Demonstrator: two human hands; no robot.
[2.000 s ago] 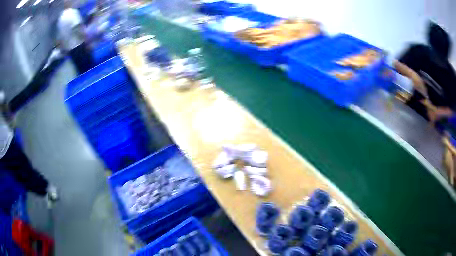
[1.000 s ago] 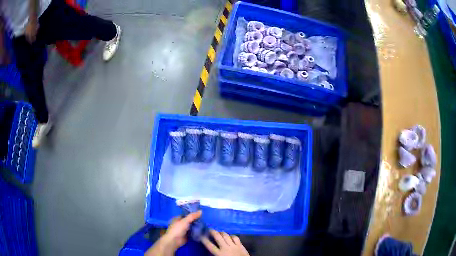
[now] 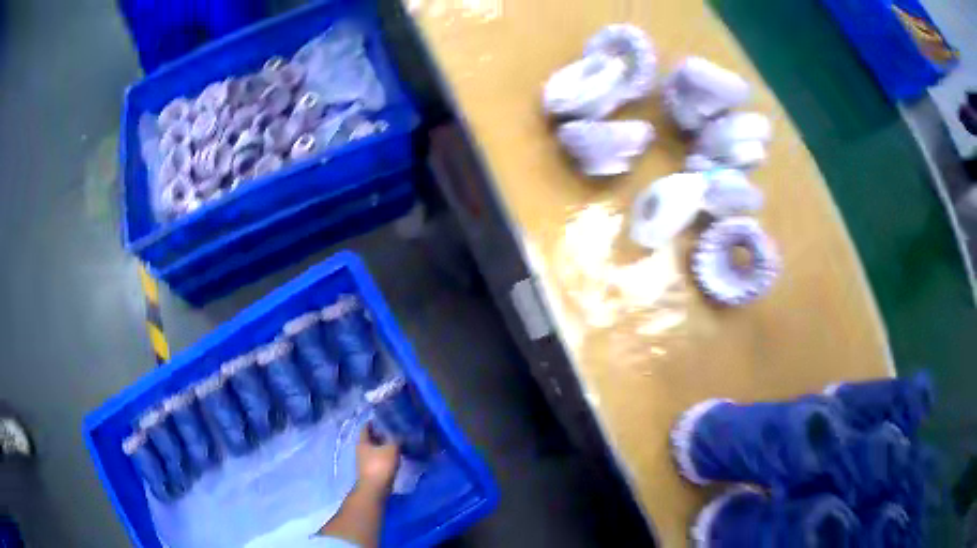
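My left hand (image 3: 375,468) reaches into the blue plastic tray (image 3: 434,412) at the lower left, its fingers partly hidden against a finished piece (image 3: 405,423). This piece is a blue wrinkled tube with a pale bumpy band at its upper end, lying at the tray's right side. A slanted row of several finished pieces (image 3: 246,401) lies above a whitish liner (image 3: 257,492). My right hand is out of the picture. Several pale trim rings (image 3: 735,260) lie loose on the tan bench. Several blue tubes (image 3: 766,441) lie at the lower right, some with pale bands.
A ring crate (image 3: 268,171) with many pale rings stands on another crate at the upper left. The bench edge (image 3: 546,268) runs down the middle, and the green conveyor (image 3: 857,214) is beyond it. Yellow-black tape (image 3: 155,321) marks the floor. A shoe (image 3: 15,437) shows at the left edge.
The view has turned toward the bench. The piece held above the tray's near edge is now down inside it, beside the row. My right hand has left the picture.
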